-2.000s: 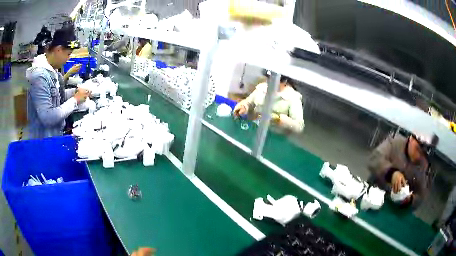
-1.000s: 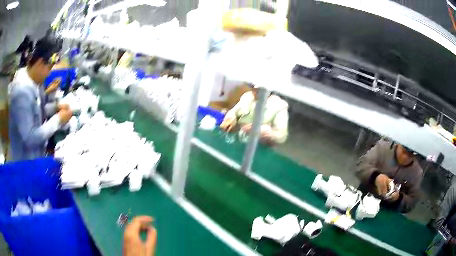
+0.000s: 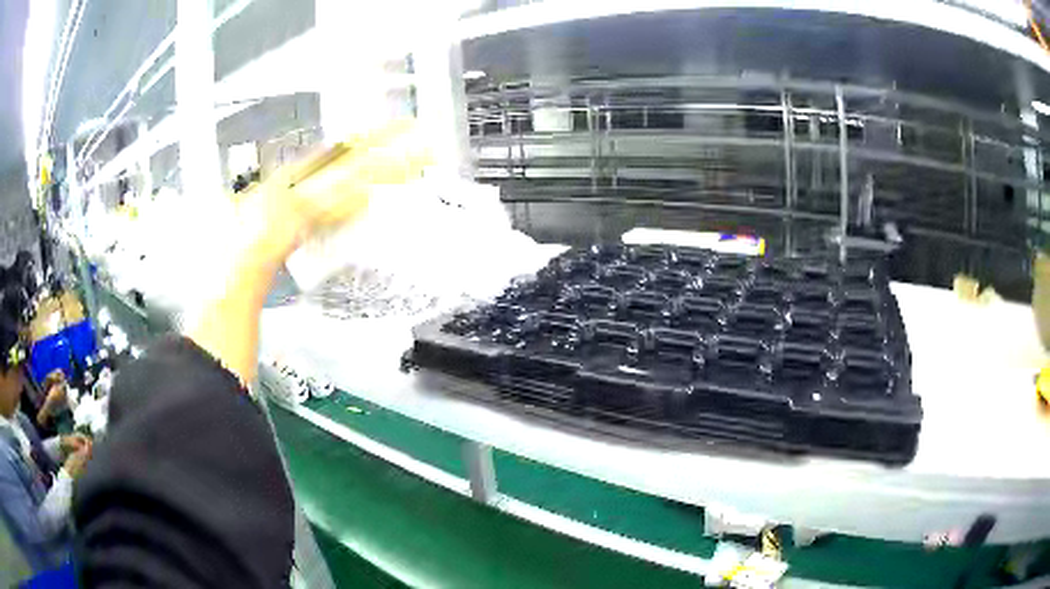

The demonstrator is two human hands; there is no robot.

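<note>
My left hand [image 3: 328,190], blurred, reaches up from the lower left in a black sleeve, over the white shelf. It is at a crumpled white plastic bag or sheet [image 3: 461,247] left of the black trays; whether the fingers grip it cannot be told. A stack of black blister trays [image 3: 691,334] with rows of pockets lies on the shelf. Small shiny parts [image 3: 368,293] lie below the hand, too blurred to name. My right hand is not in view.
The white shelf edge [image 3: 576,460] runs across above the green conveyor [image 3: 380,524]. White housings [image 3: 294,382] sit below at left. A person in light clothing [image 3: 29,460] works at far left. A flat box with a coloured end [image 3: 691,241] lies behind the trays.
The view has turned up and right from the green bench to the shelf. My left hand has risen from the bench to shelf height. The small part on the bench is out of view.
</note>
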